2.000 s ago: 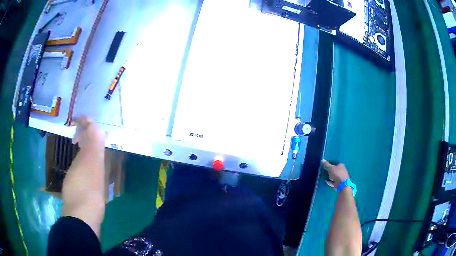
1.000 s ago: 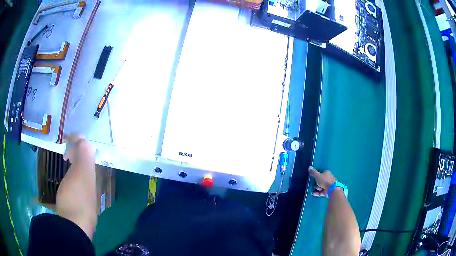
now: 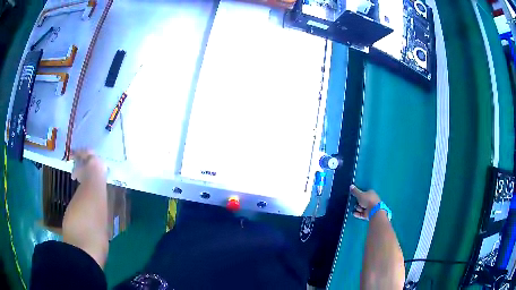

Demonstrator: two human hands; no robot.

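My left hand (image 3: 89,166) rests at the front left edge of the white machine bench (image 3: 147,182). It is blurred and overexposed; I see nothing held in it, and its fingers are not clear. My right hand (image 3: 365,202), with a blue band at the wrist, rests at the near edge of the green conveyor line (image 3: 404,141). Its index finger points forward, the other fingers are curled, and no object shows in it. An orange-and-black screwdriver (image 3: 116,111) and a short black strip (image 3: 115,68) lie on the bench's left part.
Orange-and-white brackets (image 3: 55,142) and a black battery (image 3: 21,107) lie at the far left. A red knob (image 3: 233,204) sits among dark buttons (image 3: 262,204) on the front edge. An air regulator (image 3: 330,162) is at the right corner. An open laptop base (image 3: 417,56) lies on the conveyor.
The view has shifted, so the bench appears lower and further left than two seconds ago. Both hands keep about the same places on the bench edge and the conveyor edge.
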